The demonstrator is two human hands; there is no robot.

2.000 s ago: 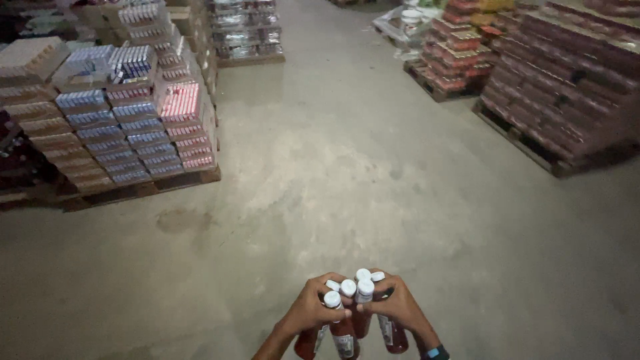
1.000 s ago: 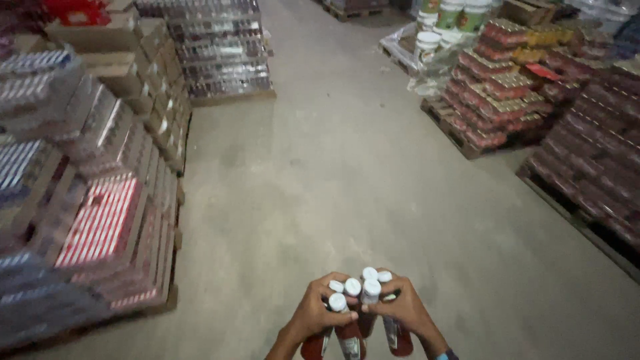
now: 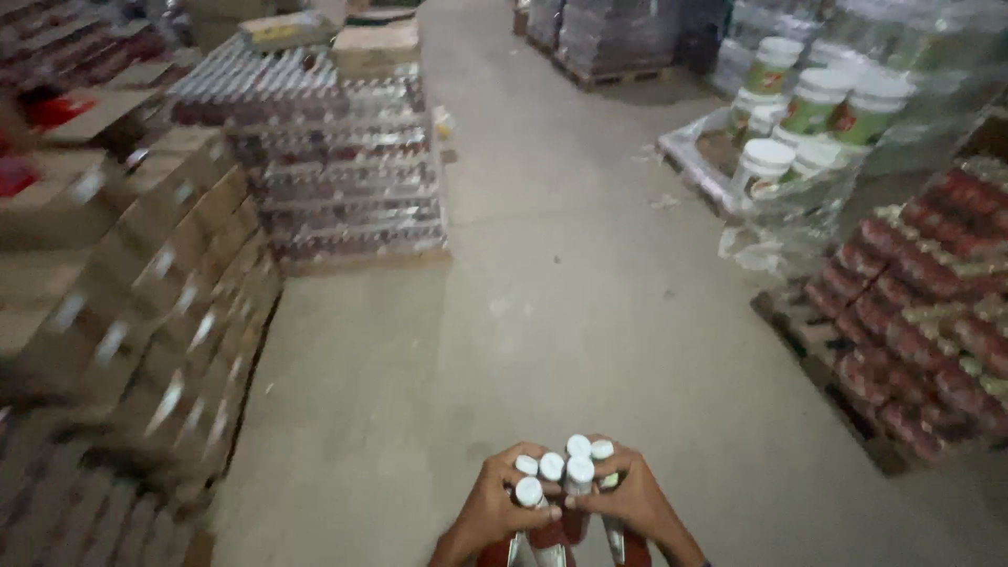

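Observation:
Several bottles with white caps and reddish contents (image 3: 579,471) are bunched together at the bottom of the head view. My left hand (image 3: 504,496) wraps the necks of the ones on the left, its thumb across the front. Around the necks on the right closes my right hand (image 3: 626,488). The two hands almost meet in the middle, and the bottles hang roughly upright below them. Their lower parts run out of the frame, and palms and some fingers are hidden.
Stacked cardboard cartons (image 3: 181,236) line the left side, with shrink-wrapped bottle packs (image 3: 354,173) beyond. At right are red packs on a wooden pallet (image 3: 835,394) and white-lidded buckets (image 3: 764,161) with loose plastic film (image 3: 756,248). Concrete floor (image 3: 535,339) runs between; a wrapped pallet load (image 3: 614,39) stands farther off.
The view has advanced along the aisle; the bottle packs and buckets are nearer, and the blue and pink packs at left have gone out of view. Both hands keep hold of the bottles.

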